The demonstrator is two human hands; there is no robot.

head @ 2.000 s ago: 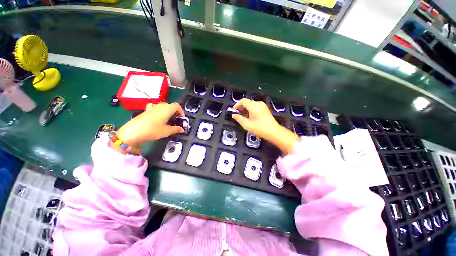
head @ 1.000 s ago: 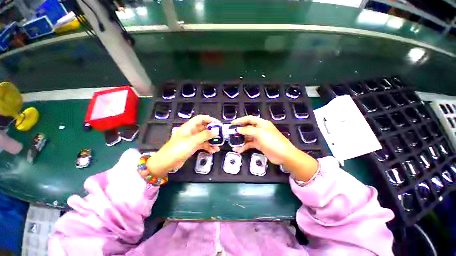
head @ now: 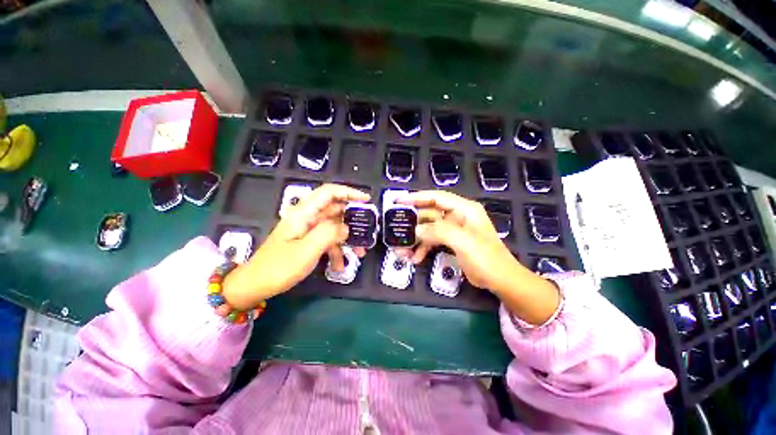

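Observation:
My left hand (head: 308,234) holds a strapless smartwatch (head: 362,228) by its edges, its dark display lit with small lines of text. My right hand (head: 455,234) holds a second smartwatch (head: 400,228) close beside it, also showing text lines. Both are held face up over the black foam tray (head: 253,197). Rows of dark-faced watches lie in the tray's rear pockets. Pale watches with a dark centre spot, such as one near the front (head: 445,273), lie face down. My hands hide some middle pockets.
A red box (head: 191,140) stands at left, with two dark-faced watches (head: 166,193) before it and a loose opened unit (head: 111,230). A written paper sheet (head: 625,223) and pen lie at right, beside a second black tray (head: 636,182) of watches. A pale post stands behind.
Since two seconds ago both hands have come together, each lifting a watch. In the last second the displays have turned toward the camera and now show text lines. The view has shifted.

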